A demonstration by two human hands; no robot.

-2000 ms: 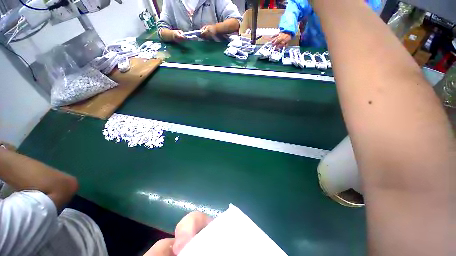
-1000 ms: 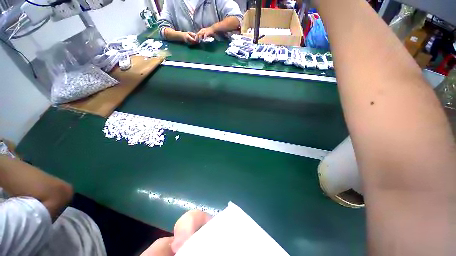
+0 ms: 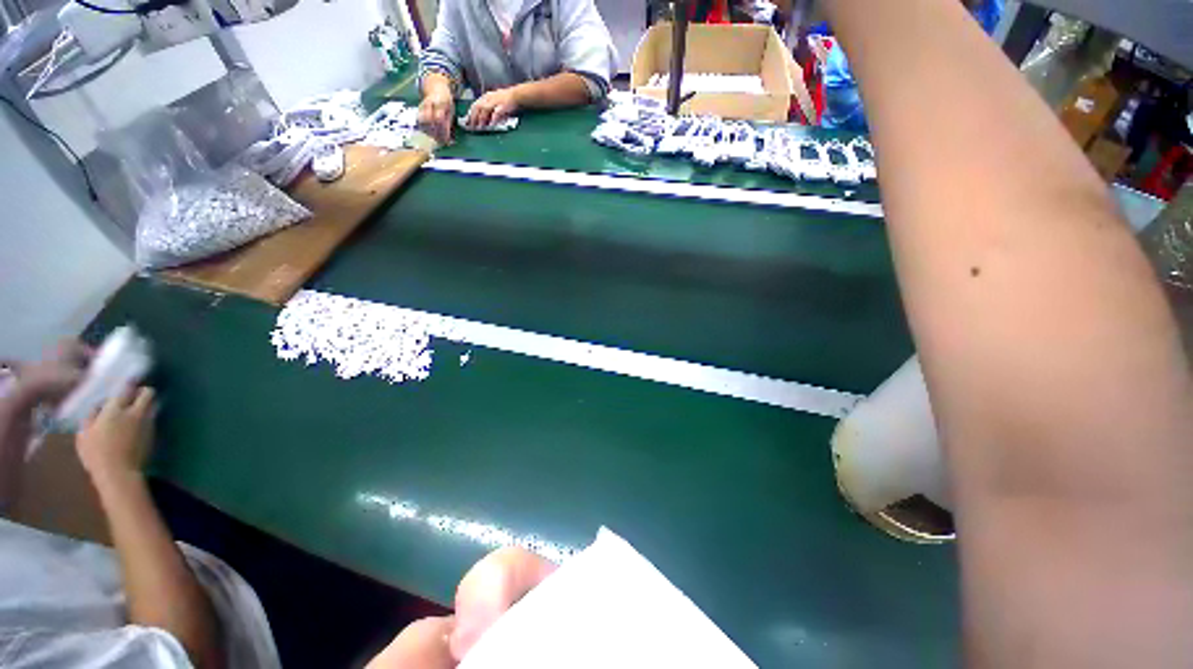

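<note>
A plain white flat thing, like a sheet or card [image 3: 608,614], rises from the bottom edge with one corner pointing up. My left hand [image 3: 491,604] is cut off by the bottom edge; its fingertips are closed at the left edge of the white thing. My right forearm fills the right side, raised from the bottom edge to the top; my right hand is beyond the top edge and out of the picture. A heap of small white plastic parts [image 3: 351,337] lies on the green bench [image 3: 550,444].
An off-white hood [image 3: 896,451] stands right, partly behind my forearm. A bag of small parts [image 3: 216,222] sits on a brown board [image 3: 343,216]. White housings [image 3: 746,146] line the far side, near a cardboard box [image 3: 733,98]. Co-workers are at left and across.
My left hand, the white thing and my right forearm stay nearly still. The left co-worker's hands have come into view with a blurred white thing. The blue-sleeved arm across has left the housings.
</note>
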